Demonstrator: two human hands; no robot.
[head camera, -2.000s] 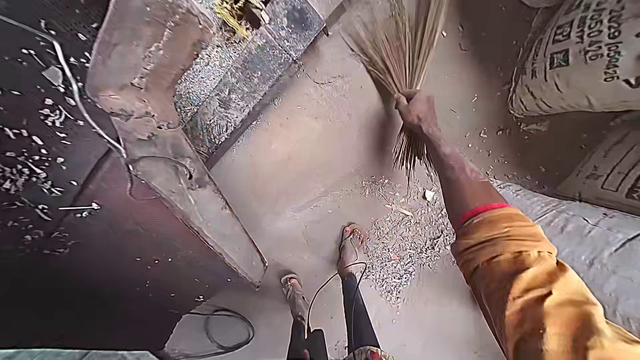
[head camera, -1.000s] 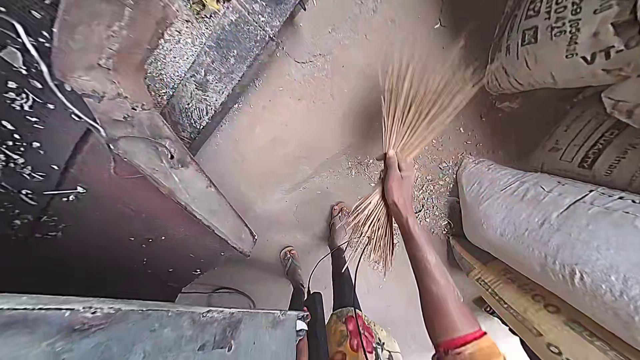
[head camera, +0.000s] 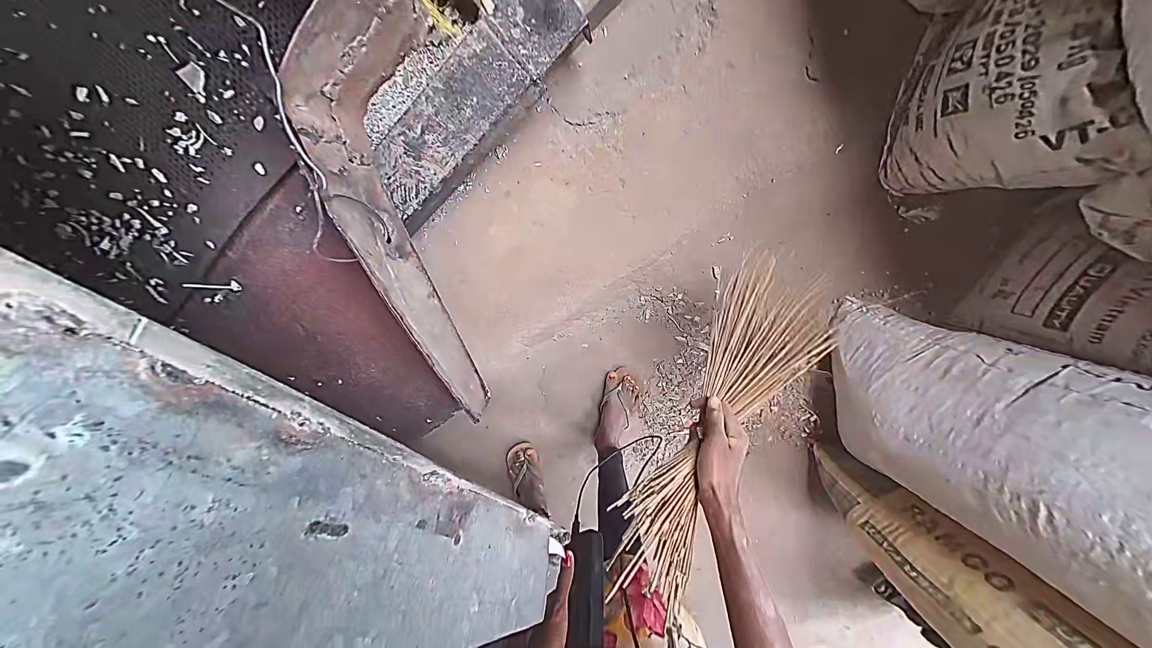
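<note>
My right hand (head camera: 723, 450) grips a stick broom (head camera: 765, 333) around its middle. The broom's bristles fan out over the floor beside a white sack, and its loose butt end spreads down toward my lap. Wood-like chips and debris (head camera: 670, 346) lie scattered on the floor under and left of the bristles, close to my sandalled foot. My left hand (head camera: 560, 598) shows only in part at the bottom, beside a black device (head camera: 587, 585) with a cable and the corner of a metal surface; what its fingers do is hidden.
A grey metal surface (head camera: 270, 504) fills the lower left. Behind it stands a rusty metal chute (head camera: 405, 297) beside a dark mesh strewn with pale bits (head camera: 108, 171). Stacked printed sacks (head camera: 1008, 99), a long white sack (head camera: 981, 441) and a yellowish sack (head camera: 954, 558) line the right side.
My right hand has drawn the broom back toward my feet from farther ahead on the floor. Part of my left hand now shows at the bottom.
</note>
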